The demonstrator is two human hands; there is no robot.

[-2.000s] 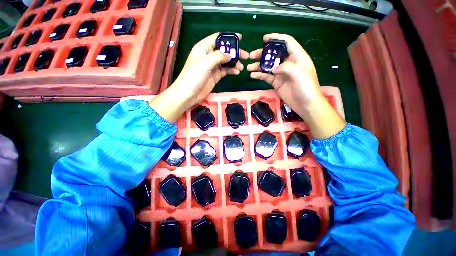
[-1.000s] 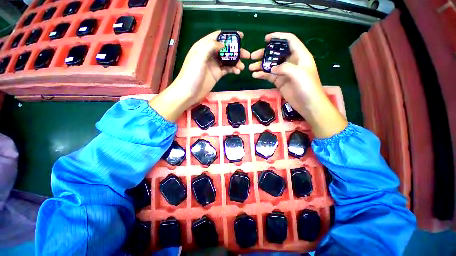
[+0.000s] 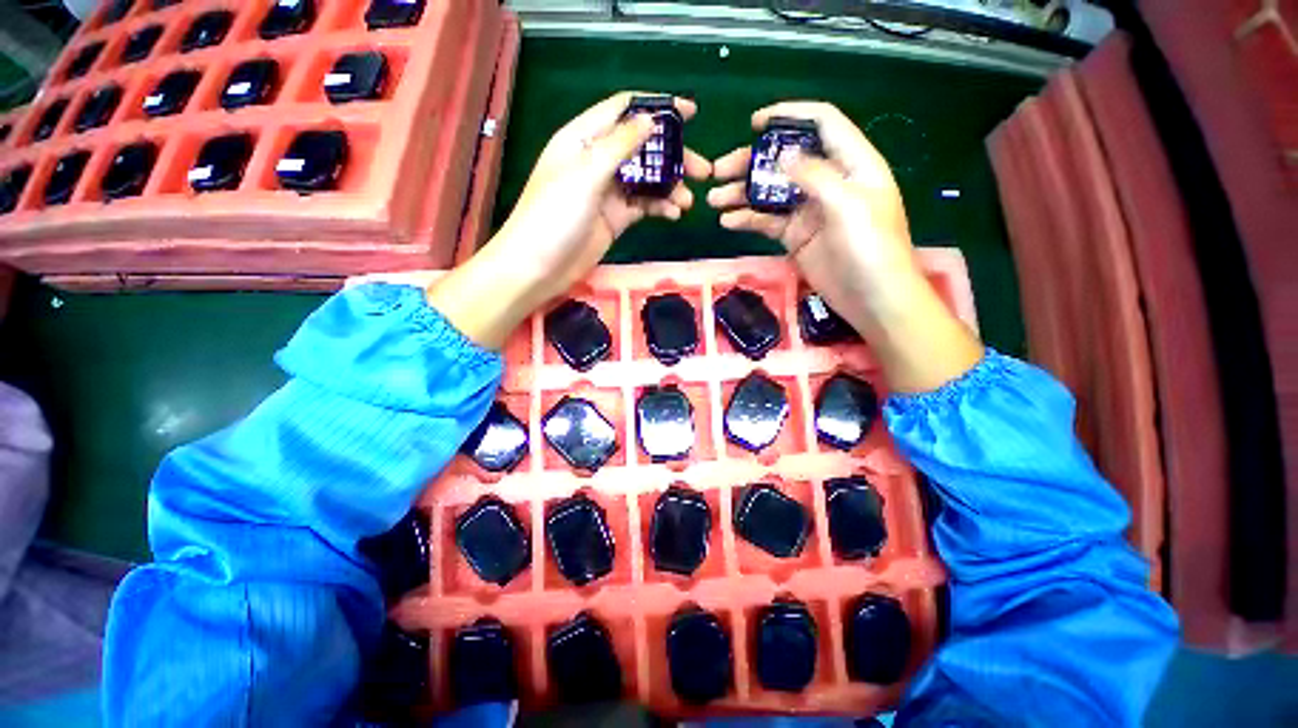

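My left hand [image 3: 595, 178] holds a smartwatch unit [image 3: 652, 159] upright above the far edge of the foam tray, its thumb on the lit screen. My right hand [image 3: 833, 192] holds a second smartwatch unit [image 3: 777, 168], its thumb also over the lit screen. Both screens show pale icons or text, too small to read. The two units are a short way apart. The salmon-pink foam tray [image 3: 626, 469] lies below my hands, with dark watches in its square pockets. My sleeves hide parts of its left and right sides.
Stacked full trays [image 3: 328, 235] stand at the upper left, some of their watches with white labels. Stacked pink-red slabs [image 3: 1061, 213] stand at the right. A green surface [image 3: 171, 356] lies under the trays, with a metal rail [image 3: 797, 31] behind. Part of another person's sleeve [image 3: 22, 484] shows at the left edge.
Both screens now show different content. Both thumbs have shifted on the screens, and the units have turned slightly. The tray and stacks look unchanged.
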